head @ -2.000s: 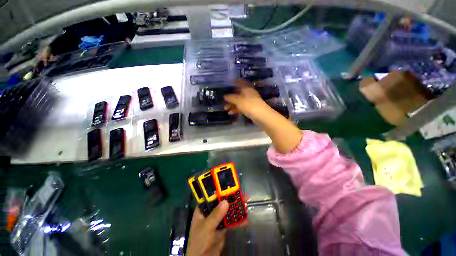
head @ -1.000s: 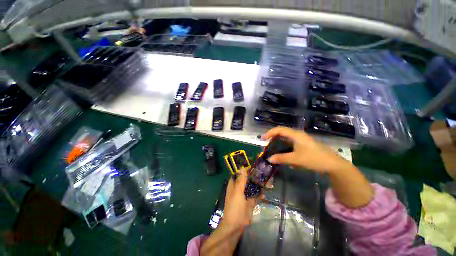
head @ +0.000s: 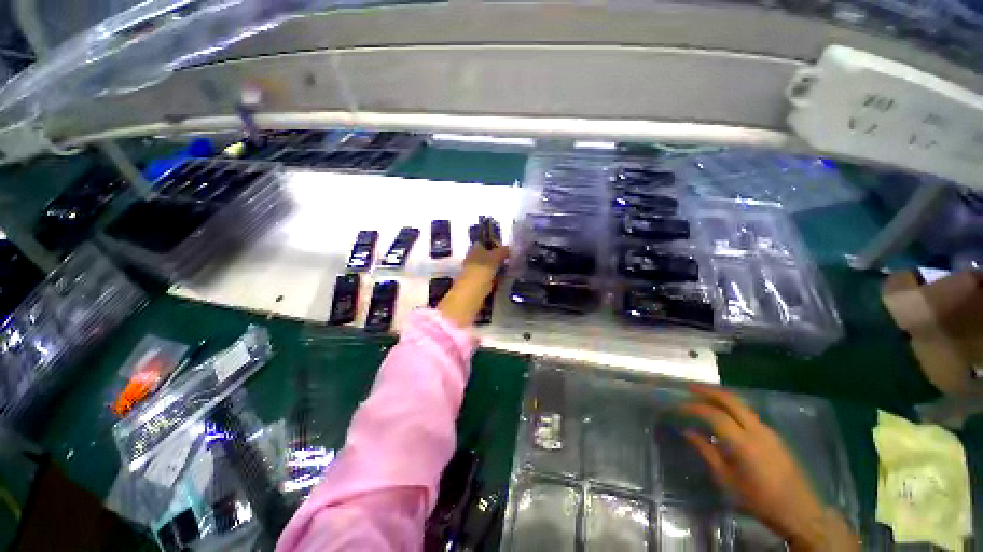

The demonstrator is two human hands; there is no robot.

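My left hand [head: 488, 257] reaches over the white board [head: 323, 199], its fingers closed on dark keypad phones [head: 488, 231] seen nearly edge-on; their number is unclear. Black phones [head: 382, 305] lie in two rows on the board, some partly hidden by my left arm. My right hand [head: 733, 442] is blurred, fingers apart, over the clear blister tray [head: 614, 447] in front of me; I see nothing in it. The tray's upper-left pocket shows a pale patch, unclear whether label or glare. Dark phones [head: 455, 501] lie left of the tray, partly hidden by my sleeve.
Stacked blister trays with phones [head: 658, 264] stand behind the work tray. More stacked trays [head: 194, 221] stand at the far left. Plastic bags [head: 216, 474] with an orange item [head: 146, 386] lie left. A yellow cloth or paper [head: 922, 480] and brown cardboard [head: 938, 323] are at right.
My left hand has moved up and forward from above the mat to the phone rows. My right hand has moved away from it, down and right over the tray, without the dark phone.
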